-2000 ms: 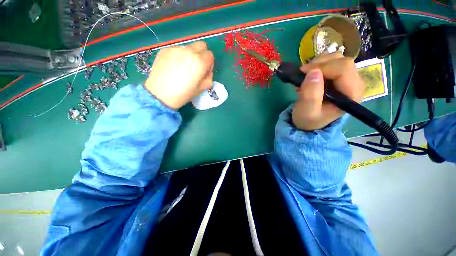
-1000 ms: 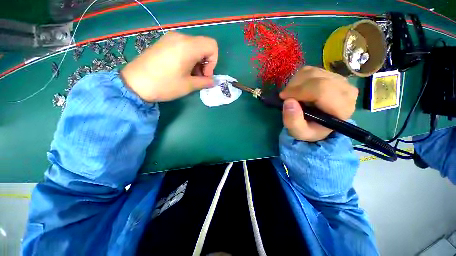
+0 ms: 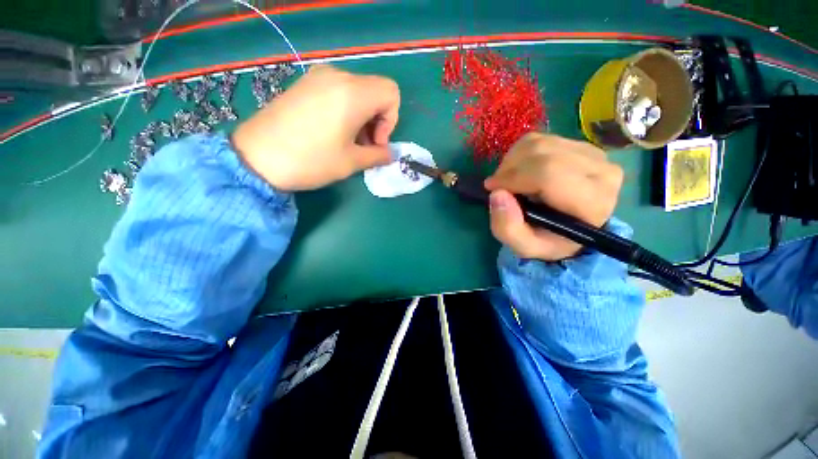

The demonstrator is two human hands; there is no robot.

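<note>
My right hand (image 3: 554, 193) grips the black handle of the soldering iron (image 3: 583, 235). The iron's tip touches or is just over a small silver-grey component (image 3: 408, 165) on the white rounded pad (image 3: 386, 182). My left hand (image 3: 316, 130) is at the pad's upper left edge with thumb and forefinger pinched together. What the fingertips hold is too small to tell. The thin pale solder wire (image 3: 163, 45) curves over the mat and runs up to my left hand.
Loose components (image 3: 184, 121) lie at left. A pile of red wires (image 3: 498, 103) lies above the pad. At right are the yellow-brown tub (image 3: 603, 103), the yellow sponge (image 3: 690, 175) in its tray and a black box (image 3: 794, 161). Another person's blue sleeve (image 3: 789, 282) shows at far right.
The iron has come from over the red wires to the component on the pad, its tip now further in on it. My left hand has opened from a fist-like pose to a pinch beside the pad.
</note>
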